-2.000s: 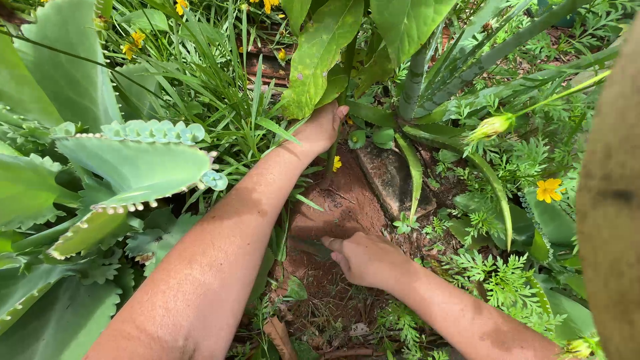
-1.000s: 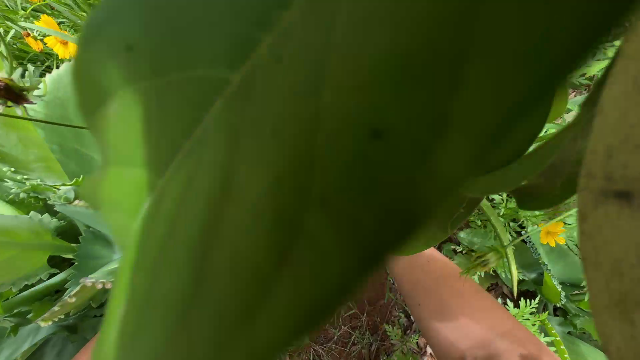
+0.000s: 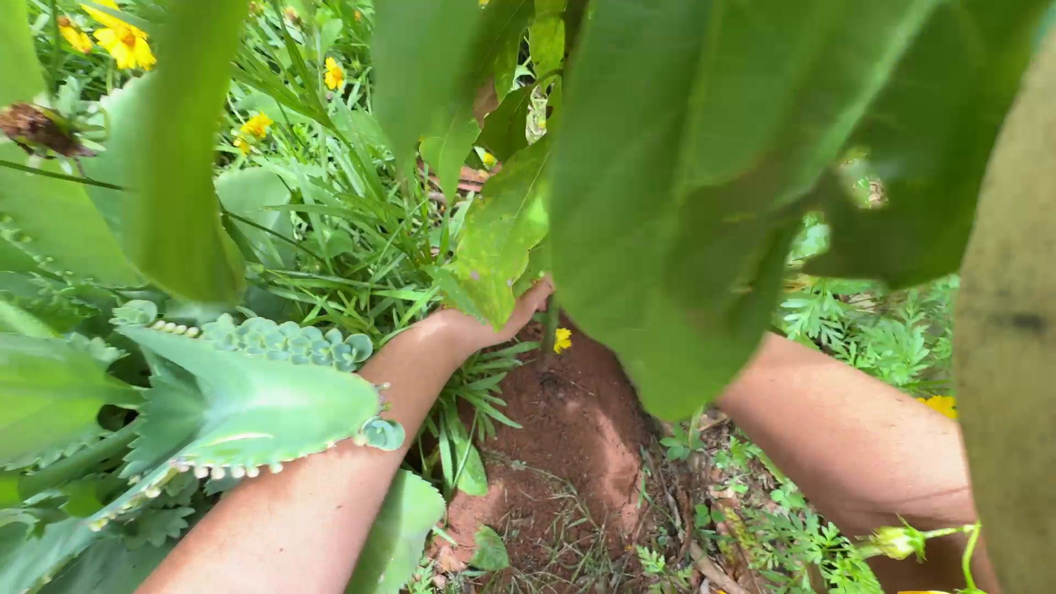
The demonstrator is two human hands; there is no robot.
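My left hand (image 3: 503,324) reaches in at the centre, at the base of a leafy plant's stem (image 3: 550,326). Its fingers are partly behind a spotted yellow-green leaf (image 3: 499,247), and it appears to hold the stem. A small yellow flower (image 3: 562,340) lies beside the stem. Below is a mound of reddish soil (image 3: 569,429). Large green leaves (image 3: 660,206) hang close to the camera and hide my right hand; only the right forearm shows, coming in from the right.
Succulent leaves with plantlets along their edges (image 3: 264,396) touch my left forearm. Grass (image 3: 363,206) and yellow flowers (image 3: 124,41) grow at upper left. Ferny weeds (image 3: 825,553) stand at lower right. A blurred tan surface (image 3: 1006,346) runs down the right edge.
Two seconds ago my right hand touched the soil with a finger out; now leaves cover it and its forearm is further up. The leaf that blocked most of the view one second ago has moved aside.
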